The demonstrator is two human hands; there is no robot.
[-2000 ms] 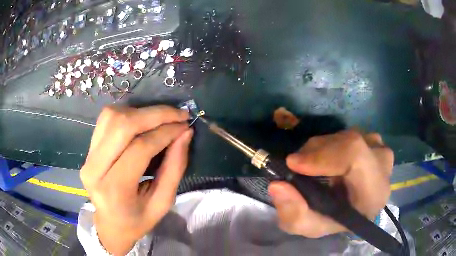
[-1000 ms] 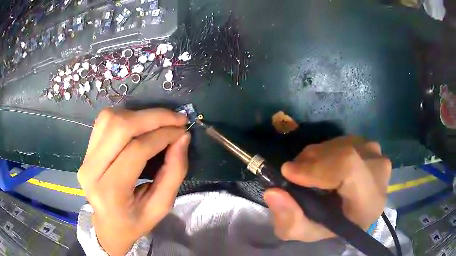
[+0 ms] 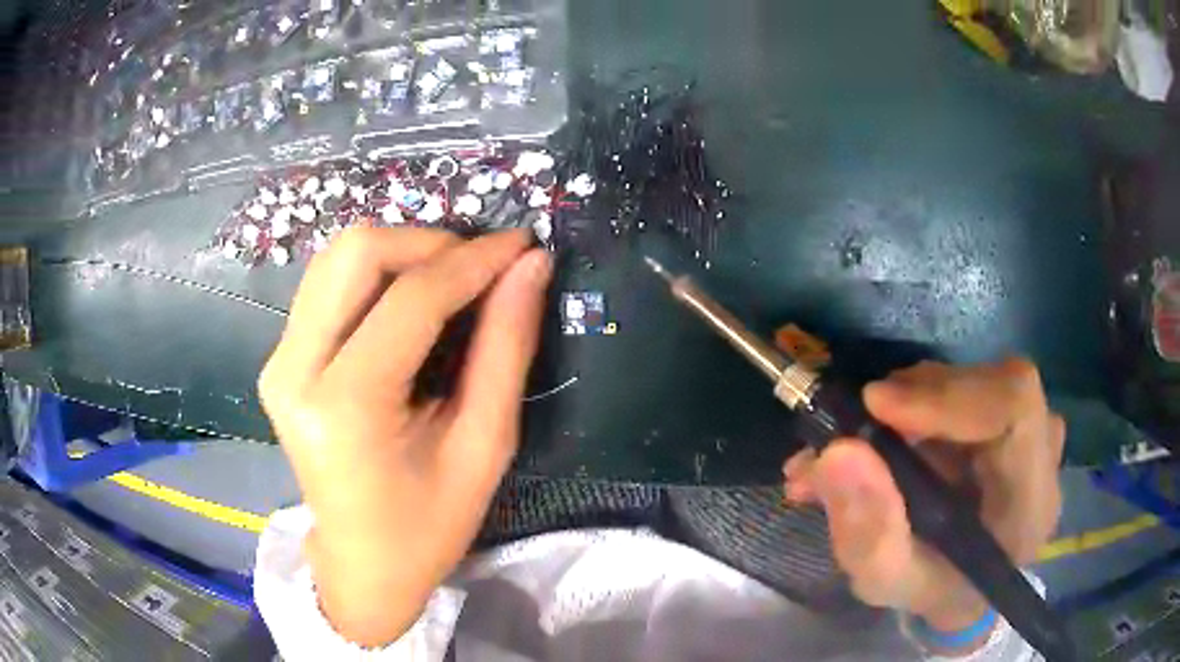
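The small blue-white circuit board point(image 3: 586, 312) lies alone on the dark green mat. My left hand point(image 3: 408, 375) is just left of it, thumb and forefinger close together at the lower right edge of the wired component pile point(image 3: 339, 197); whether they pinch a part cannot be told. Solder wire point(image 3: 168, 281) runs from the left to my left hand, and a short end shows right of that hand. My right hand point(image 3: 951, 472) holds the soldering iron point(image 3: 738, 339) by its black handle. Its tip is in the air right of the board, not touching it.
Black lead wires point(image 3: 654, 168) lie right of the pile. A clear blister tray with boards point(image 3: 375, 97) is at the upper left. The orange-brown rosin lump point(image 3: 802, 343) is partly behind the iron. A dark tray with a red mark point(image 3: 1162, 310) is at the right edge.
My left hand has let go of the board, which now lies on the mat, and has moved up to the pile. The iron has drawn away from the board. The view has shifted left.
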